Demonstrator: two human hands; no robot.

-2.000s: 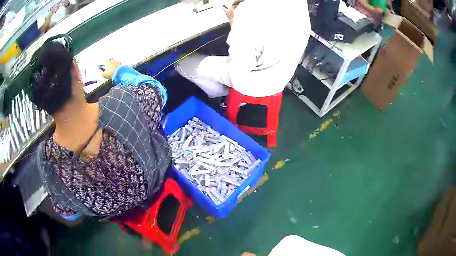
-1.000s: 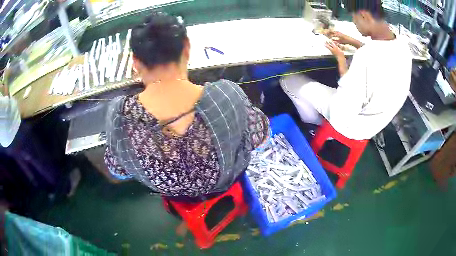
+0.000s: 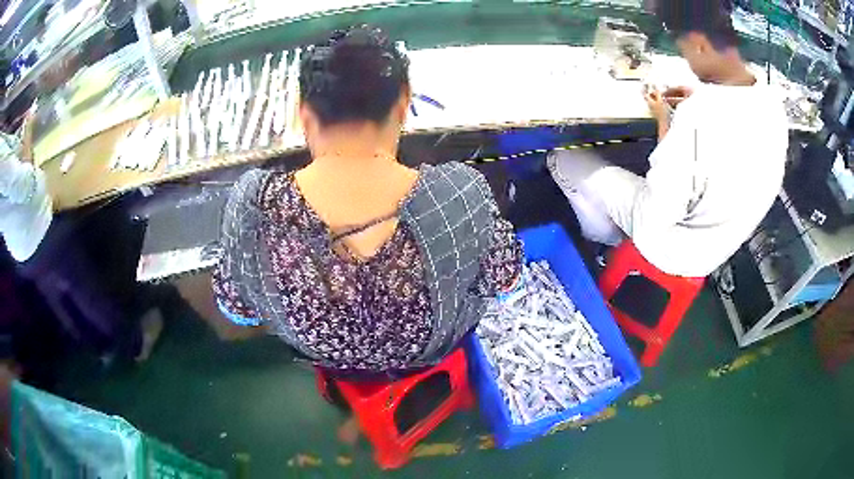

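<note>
Neither of my hands is in the picture. Nearest in front of me a person in a patterned top and grey checked apron [image 3: 365, 271] sits on a red stool [image 3: 398, 412], back towards me. Beside the stool a solid blue bin [image 3: 625, 376] on the floor is full of small whitish pieces [image 3: 543, 341]. On the bench, slim white units [image 3: 229, 112] lie side by side on brown cardboard, left of the person's head. Blue-handled pliers [image 3: 429, 100] lie just right of the head.
A person in white [image 3: 712, 178] sits at the right on another red stool [image 3: 651, 299], by a pale shelf cart [image 3: 749, 332]. A green-teal crate [image 3: 80, 440] is at bottom left. Part of another person [image 3: 21, 201] shows at the left edge. The pale bench [image 3: 524, 84] crosses the back.
My view has swung left towards the bench, so the seated people and blue bin sit further right in the picture. The teal crate and the person at the left edge have come into view.
</note>
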